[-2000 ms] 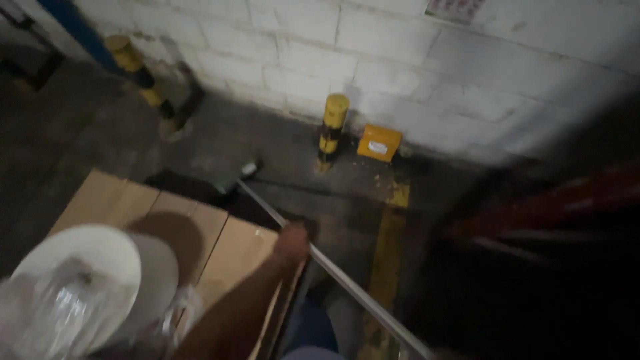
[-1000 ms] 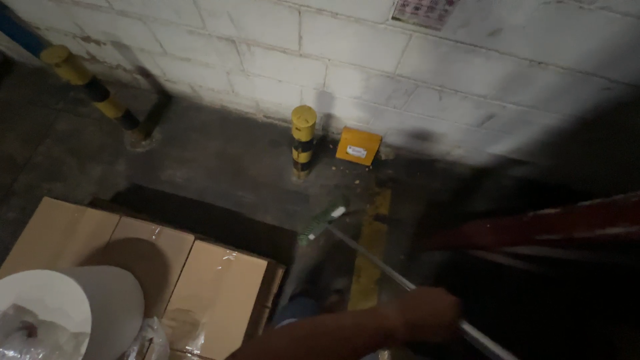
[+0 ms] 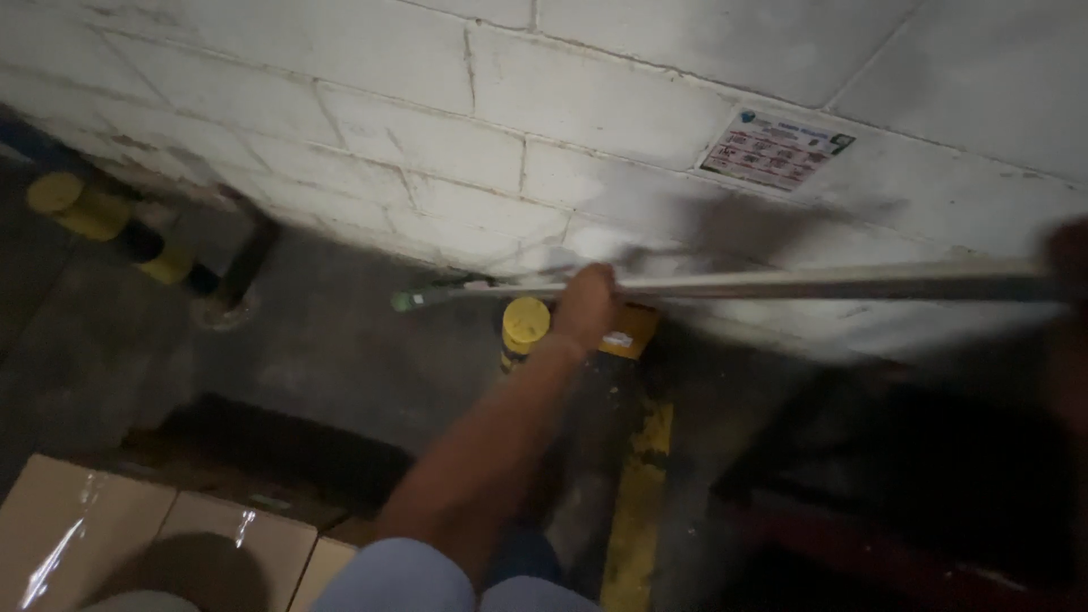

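Note:
My left hand (image 3: 588, 302) grips a long pale pole (image 3: 816, 283) partway along, its arm stretched out from the bottom of the view. At the right edge my right hand (image 3: 1067, 255), dark and blurred, is at the pole's near end; its fingers are not clear. The pole runs almost level across the view to a green head (image 3: 416, 299), low by the foot of the wall. Just below my left hand stand a yellow and black bollard (image 3: 527, 321) and an orange box-like object (image 3: 631, 331) with a white label.
A white block wall (image 3: 425, 144) bears a printed notice (image 3: 775, 151). Another striped bollard (image 3: 127, 229) stands at left. Taped cardboard boxes (image 3: 229, 544) fill the lower left. A worn yellow line (image 3: 642, 510) crosses the dark floor; a dark red object (image 3: 884, 552) lies lower right.
The green head has moved from the floor in front of the orange object to the wall's foot, left of the nearer bollard. My left arm now reaches up toward the wall. The view has shifted.

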